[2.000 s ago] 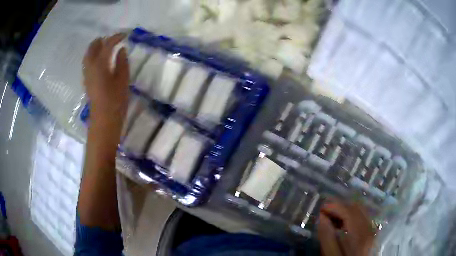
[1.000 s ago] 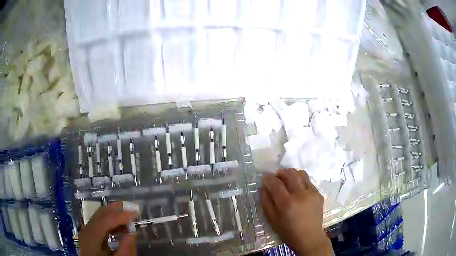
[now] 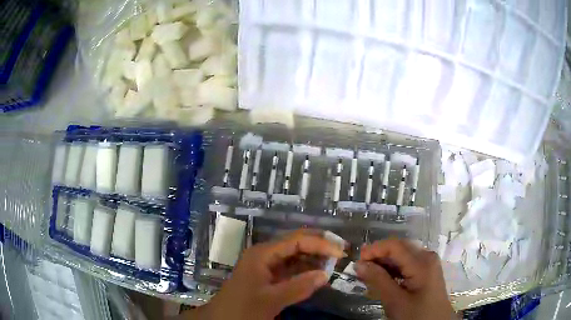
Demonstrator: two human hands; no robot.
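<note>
My left hand point(image 3: 278, 272) is over the lower row of the clear parts tray point(image 3: 325, 132), its fingertips closed on a small white piece point(image 3: 334, 240). My right hand point(image 3: 401, 272) is just to its right, thumb and finger pinched on a small white square point(image 3: 350, 269); the two hands almost touch. Slender parts point(image 3: 338, 187) with dark bands stand in the tray's upper row. A foam block point(image 3: 227, 240) lies in the lower row at the left. My hands hide much of the lower row.
A blue-edged tray point(image 3: 191, 169) with white blocks is on the left. A bag of foam blocks point(image 3: 169, 59) lies behind it. A large white tray point(image 3: 401, 50) is beyond. Loose white squares point(image 3: 494, 212) lie on the right. Spare blue trays point(image 3: 34, 56) are upper left.
The view has swung left. My hands, apart before, have come together over the clear tray. The slender part seen by my left hand no longer shows clearly; my right hand has left the loose squares.
</note>
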